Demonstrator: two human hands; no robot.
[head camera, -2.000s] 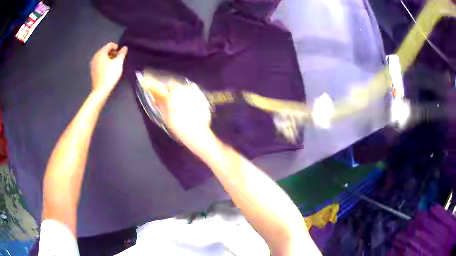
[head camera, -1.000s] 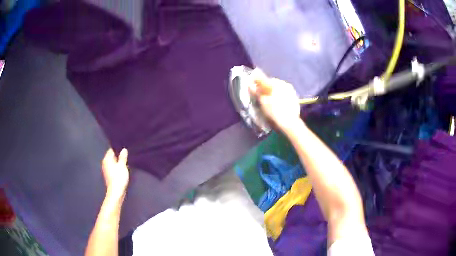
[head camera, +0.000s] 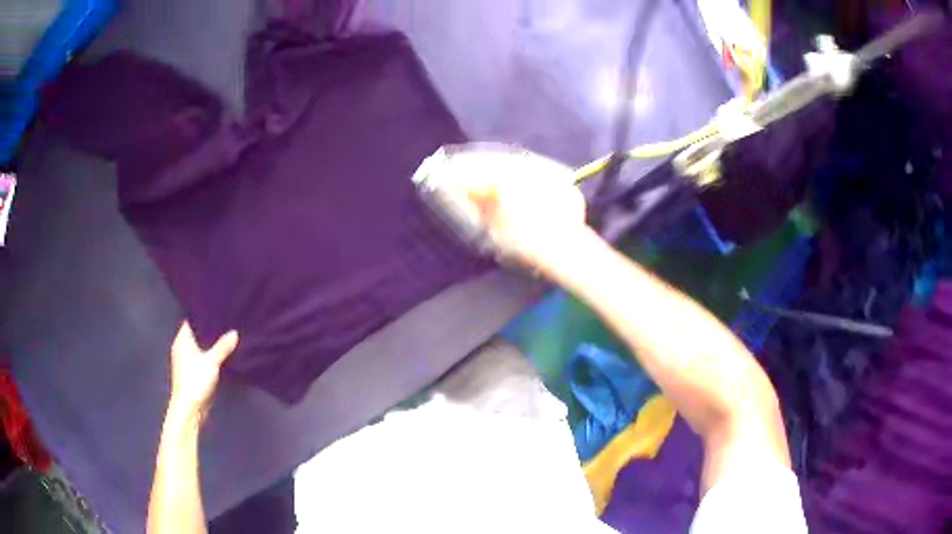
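Dark purple trousers (head camera: 303, 209) lie spread on the grey-lavender pressing table (head camera: 73, 313), the two legs reaching towards the far left and far edge. My right hand (head camera: 527, 203) is closed on the steam iron (head camera: 447, 198), which is blurred and sits at the garment's right edge. The iron's handle is mostly hidden by my hand. The yellowish steam hose (head camera: 652, 149) runs from behind my hand to the upper right. My left hand (head camera: 200, 365) is at the garment's near left edge, thumb and fingers apart; whether it pinches cloth is unclear.
A black cable runs beside the hose, with pale ties (head camera: 830, 63). Blue plastic (head camera: 600, 386) and a yellow cloth (head camera: 632, 443) lie below the table at the right. A ridged purple garment stack (head camera: 898, 428) is at far right. A red bundle (head camera: 19, 417) is at far left.
The iron has moved from the table's left part to the garment's right edge, then slightly left. My left hand has come down to the near edge. The trousers appear lower left in view.
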